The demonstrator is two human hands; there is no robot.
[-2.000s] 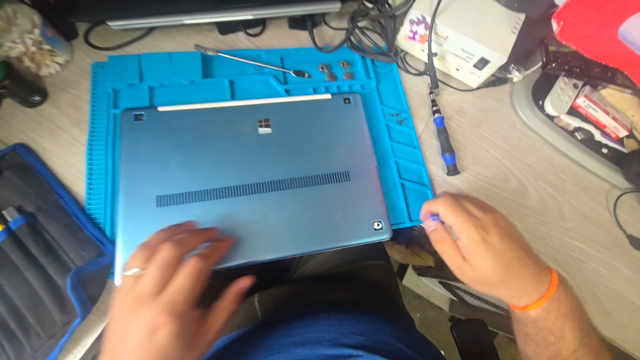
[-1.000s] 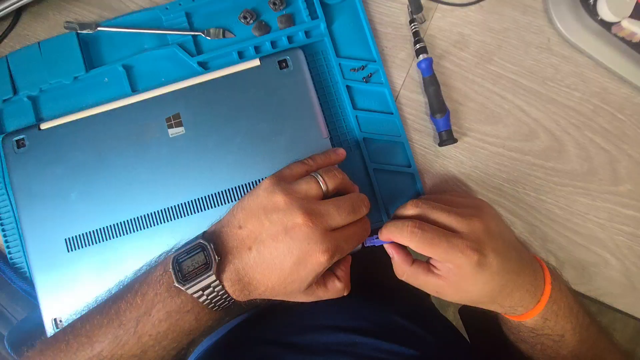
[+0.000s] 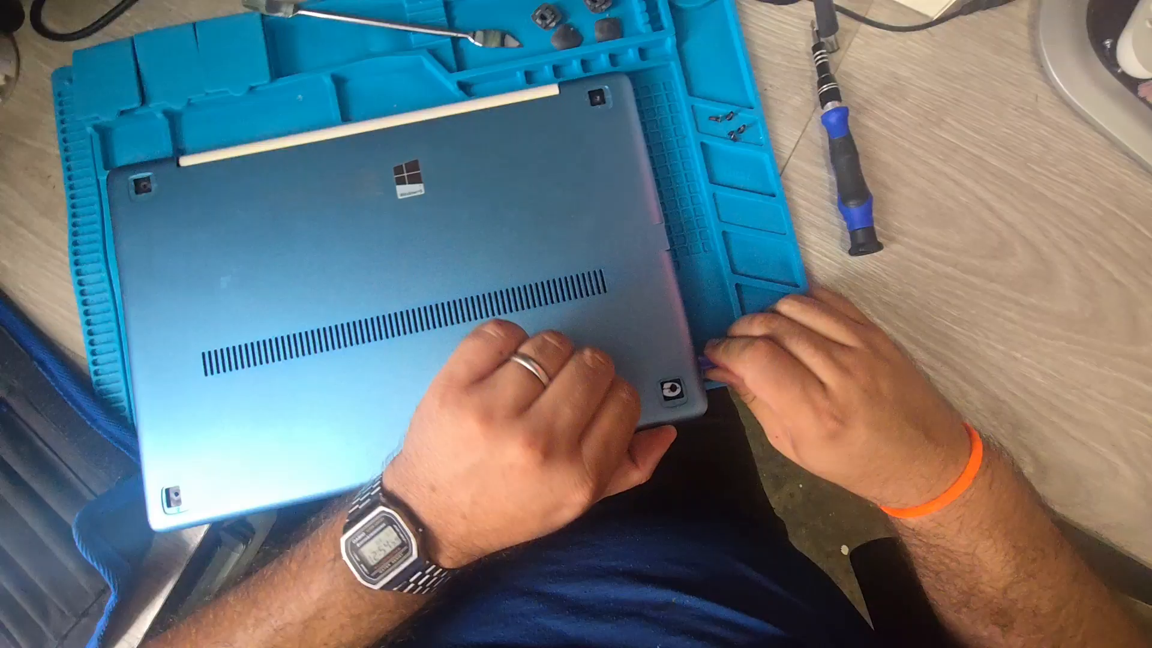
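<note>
A blue laptop [image 3: 360, 234] lies bottom side up on a blue silicone repair mat [image 3: 297, 99], its slotted vent and a Windows sticker showing. My left hand [image 3: 531, 423], with a ring and a wristwatch, rests curled on the laptop's near right part, the thumb by its front edge. At the laptop's right edge, near the corner, my right hand [image 3: 801, 387] pinches a small blue tool, perhaps a plastic pick. Only a sliver of it shows between the fingers; its tip is hidden or too small to tell. The corner screw recess [image 3: 671, 390] lies between my hands.
A blue and black precision screwdriver [image 3: 846, 171] lies on the wooden table right of the mat. Small screws [image 3: 733, 126] sit in a mat compartment. A metal spudger [image 3: 387, 25] and several rubber feet [image 3: 567, 36] lie along the mat's far side. A dark tool case [image 3: 45, 504] is at left.
My left hand has come from the laptop's near left part to its right side, then back slightly from my right hand. The right hand keeps hold of the blue tool. The view has shifted closer.
</note>
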